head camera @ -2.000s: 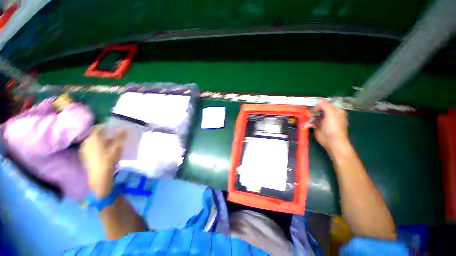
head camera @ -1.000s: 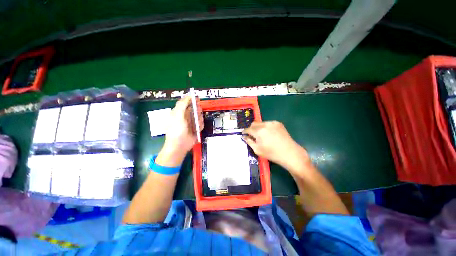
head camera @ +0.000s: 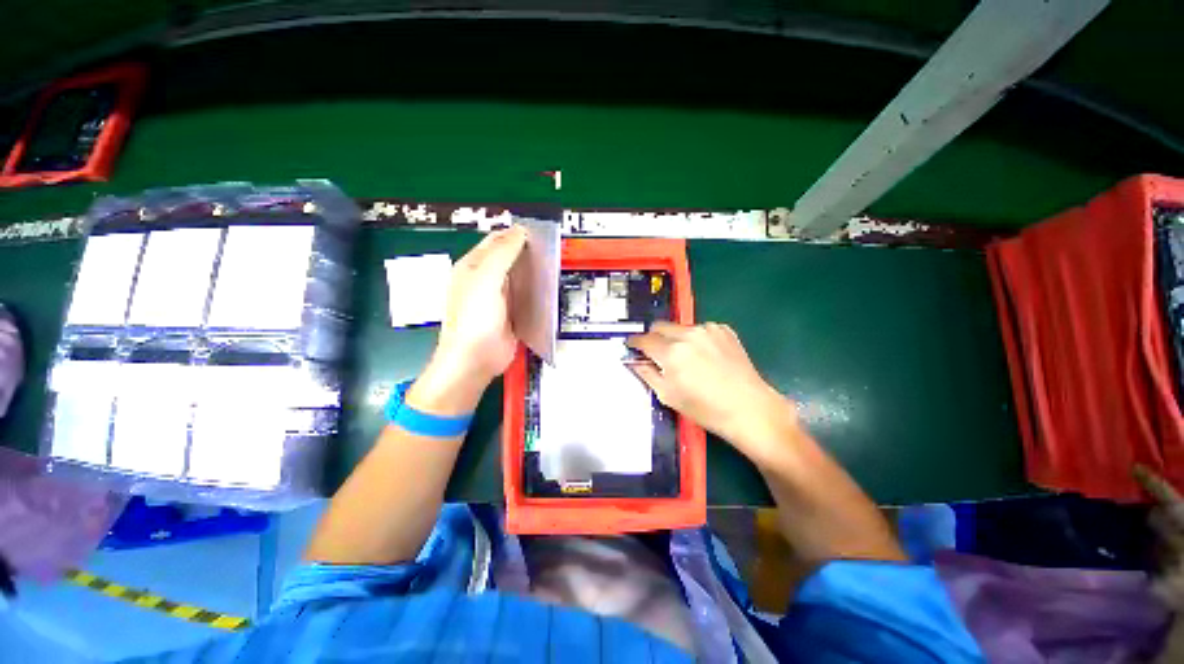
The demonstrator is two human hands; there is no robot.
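An open tablet (head camera: pixel 665 454) lies in a red-orange foam frame (head camera: pixel 696 389) in front of me. A white battery area (head camera: pixel 595 409) covers its lower part, with a silvery board area above. My left hand (head camera: pixel 483 305) holds a flat battery (head camera: pixel 538 288) upright on edge over the frame's left side. My right hand (head camera: pixel 701 370) rests over the tablet's right side, fingertips at the upper right corner of the white area. A small dark thing shows at those fingertips; whether it is tweezers I cannot tell.
A clear blister tray (head camera: pixel 331 272) with two rows of white batteries is at left. A white square (head camera: pixel 418 288) lies beside it. Stacked red frames (head camera: pixel 1078 350) stand at right, a person's hand (head camera: pixel 1158 490) near them. Another framed tablet (head camera: pixel 68 127) is far left. A white post (head camera: pixel 935 123) rises behind.
Since two seconds ago, my left hand has come from the blister tray to the frame with a battery. My right hand has moved from the frame's upper right corner onto the tablet. The battery now shows more of its face.
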